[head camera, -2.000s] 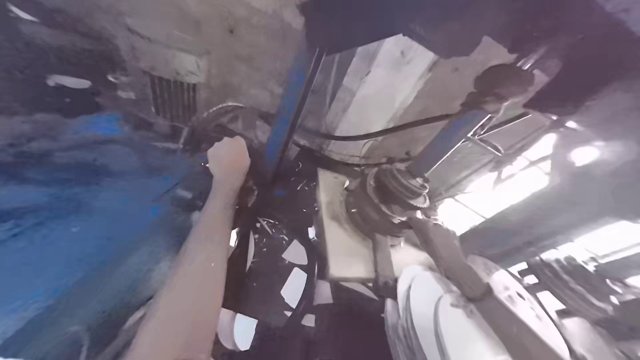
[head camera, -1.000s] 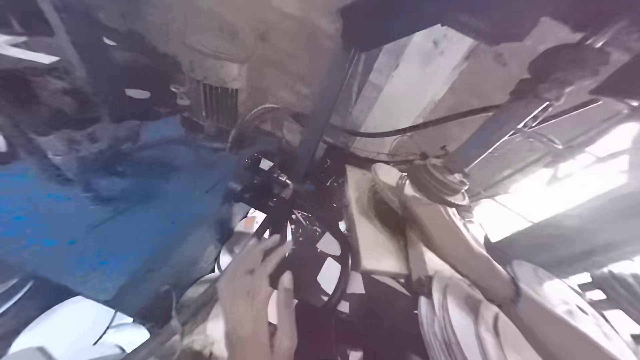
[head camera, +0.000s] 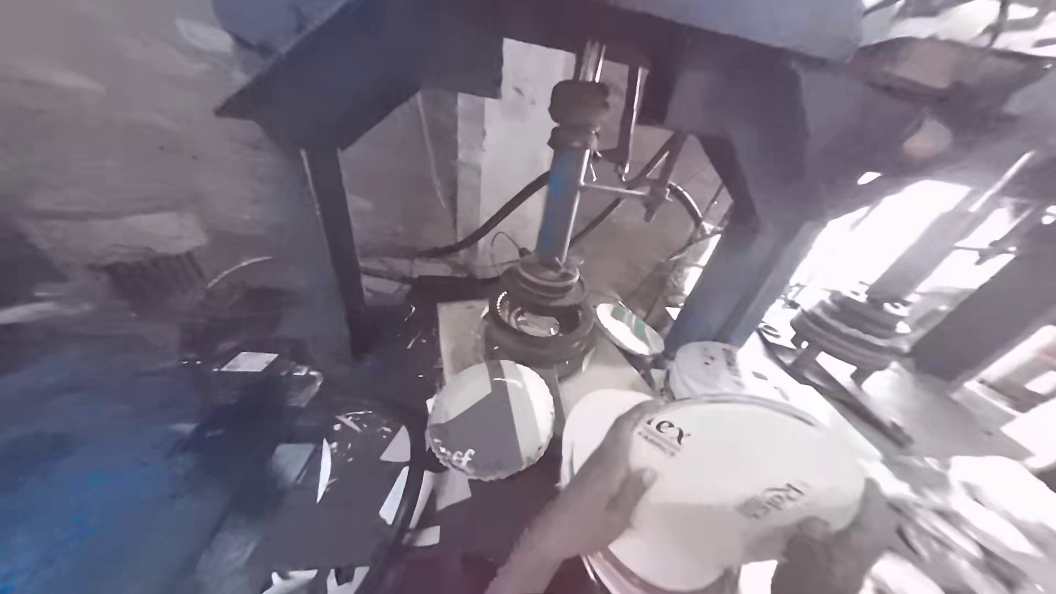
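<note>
My left hand (head camera: 620, 474) grips the left edge of a stack of round white printed sheets (head camera: 742, 470), with its thumb on top. My right hand (head camera: 825, 540) is at the lower right edge of the same stack, partly hidden and blurred. Left of the stack lies a round plate with a crimped rim (head camera: 492, 419), pale with a grey band. Beyond it stands a press with a blue-grey ram (head camera: 563, 202) above a round metal die (head camera: 540, 334); a gap shows between the upper and lower parts. Another shiny disc (head camera: 629, 328) leans right of the die.
The dark press frame has a left leg (head camera: 330, 247) and a right leg (head camera: 742, 256). Cut scraps (head camera: 396, 495) lie around a dark ring at lower left. A second press die (head camera: 858, 326) stands at right. A black hose (head camera: 503, 219) runs behind the ram.
The view has swung strongly to the right. My right hand has left the area beside the die, and my left hand has come from the scraps; both are now at the white sheets.
</note>
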